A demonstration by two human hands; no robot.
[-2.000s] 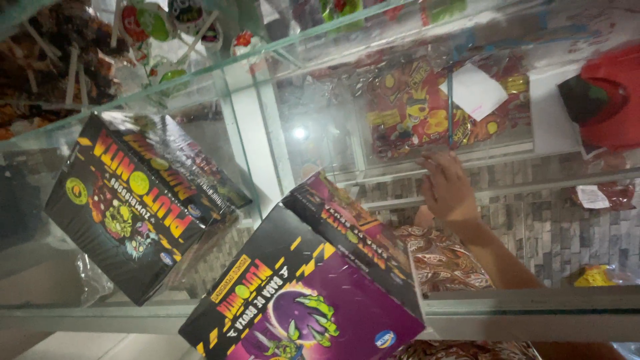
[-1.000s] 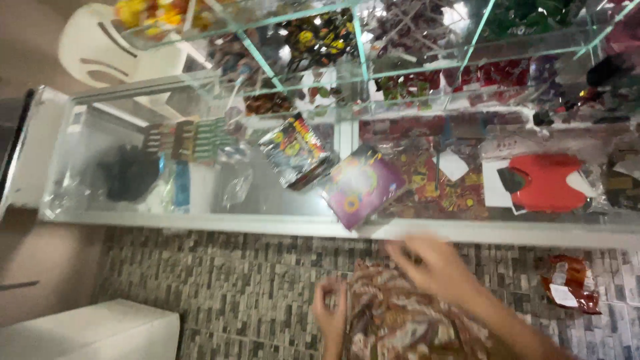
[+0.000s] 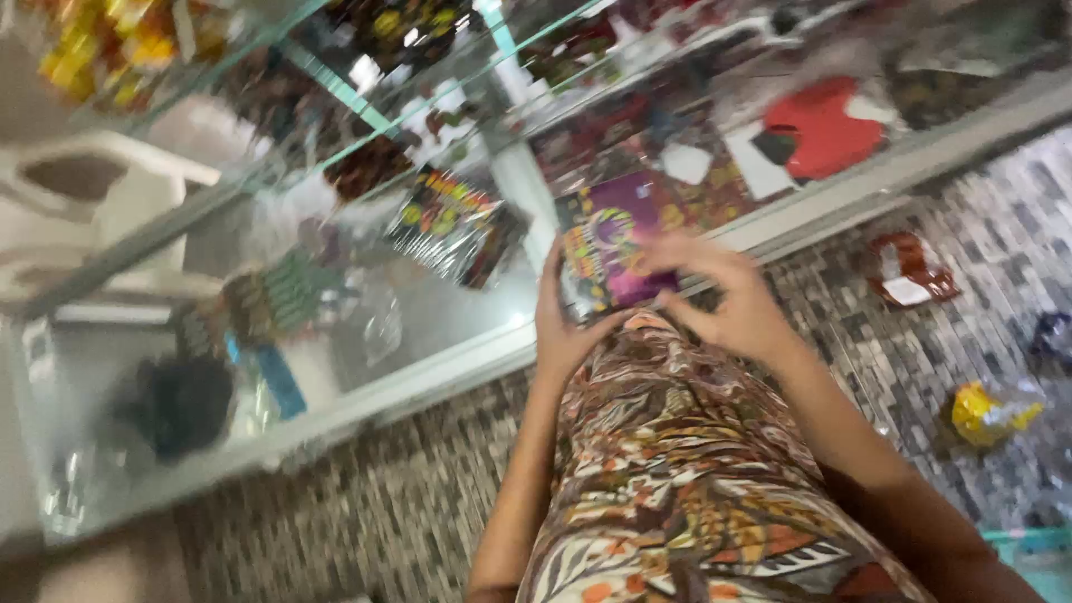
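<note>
My two hands are at a purple and black candy box (image 3: pixel 624 239) by the front edge of a glass display case (image 3: pixel 469 368). My left hand (image 3: pixel 563 314) lies along the box's left side, thumb and fingers spread about its lower corner. At the right side, my right hand (image 3: pixel 712 289) is curved, with its fingers over the box's edge; blur hides whether either hand grips it. A black box in clear wrap (image 3: pixel 456 222) lies in the case to the left of the purple one.
Glass shelves with bagged sweets (image 3: pixel 402 25) cross above. A red item (image 3: pixel 825 126) lies at the case's right. A white plastic chair (image 3: pixel 92 201) stands beyond the left end. On the tiled floor are a brown packet (image 3: pixel 909 268) and a yellow packet (image 3: pixel 992 414).
The view has swung and pulled back from the boxes. Both my hands have moved up to the purple box; one second ago they were below the case's edge.
</note>
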